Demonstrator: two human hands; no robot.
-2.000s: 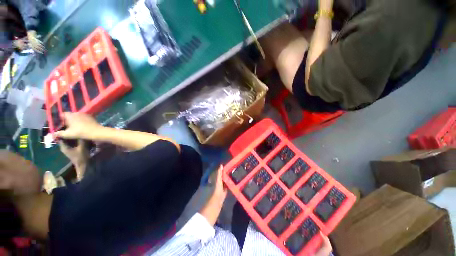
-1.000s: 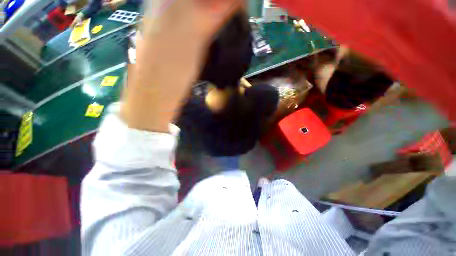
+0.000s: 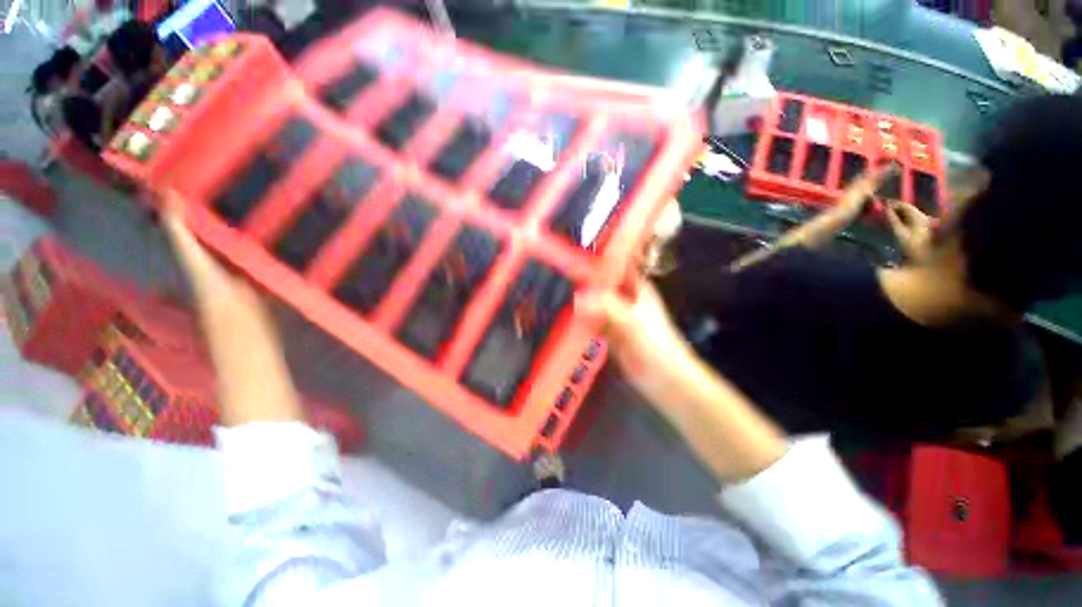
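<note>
A red phone tray [image 3: 457,196] is held up in front of me, tilted, with dark keypad phones [image 3: 445,285] in its two rows of slots. Some phones' surfaces shine with glare. My left hand [image 3: 196,243] holds the tray's near left corner, and its fingers are mostly hidden by the tray. My right hand [image 3: 623,320] grips the tray's right end. The picture is blurred, so the phones' screens cannot be read.
Another person [image 3: 878,320] in a dark top works at right over a red tray [image 3: 819,190] on the green bench [image 3: 878,71]. Stacked red trays [image 3: 142,368] stand at lower left. A red stool [image 3: 959,510] is at lower right. More people [image 3: 83,107] sit far left.
The view has turned. The tray, cut off and blurred close to the camera one second ago, is now in front of me between both hands. Stacked trays now show at left.
</note>
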